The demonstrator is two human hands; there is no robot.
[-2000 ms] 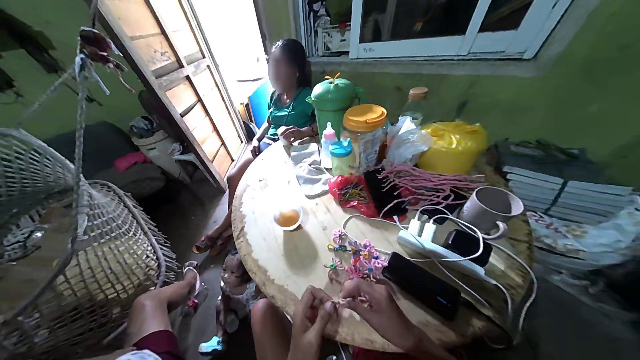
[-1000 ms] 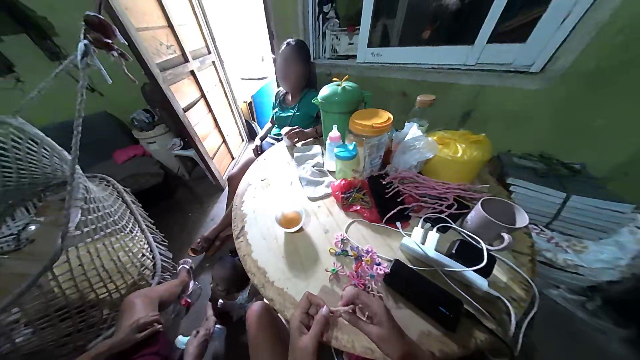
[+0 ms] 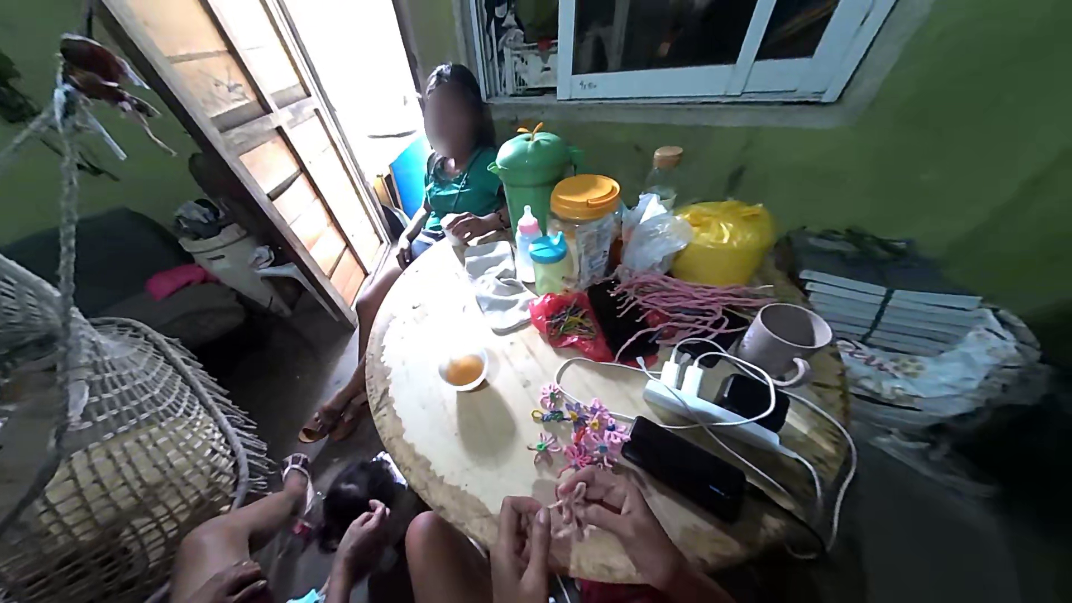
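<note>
At the near edge of the round wooden table (image 3: pixel 419 419), my left hand (image 3: pixel 521 544) pinches one end of a small pale pink looped piece (image 3: pixel 571 509). My right hand (image 3: pixel 615 511) grips the same piece from the other side, so both hands nearly touch. Just beyond them lies a pile of small colourful flower-shaped pieces (image 3: pixel 590 431). A black power bank (image 3: pixel 685 469) rests to the right of the pile. Farther back, pink fuzzy strands (image 3: pixel 687 306) lie beside a red plastic bag (image 3: pixel 569 325) holding thin multicoloured pieces.
A small bowl with orange-brown contents (image 3: pixel 463 370), a white power strip (image 3: pixel 712 414) with cables, a mug (image 3: pixel 783 339), bottles, an orange-lidded jar (image 3: pixel 584 226) and a yellow bag (image 3: pixel 727 243) stand on the table. One person sits beyond it; others are at lower left.
My hands stay together at the table edge with the pale piece between them, their fingers slightly shifted. At lower left, another person's hand has moved beside a dark-haired head.
</note>
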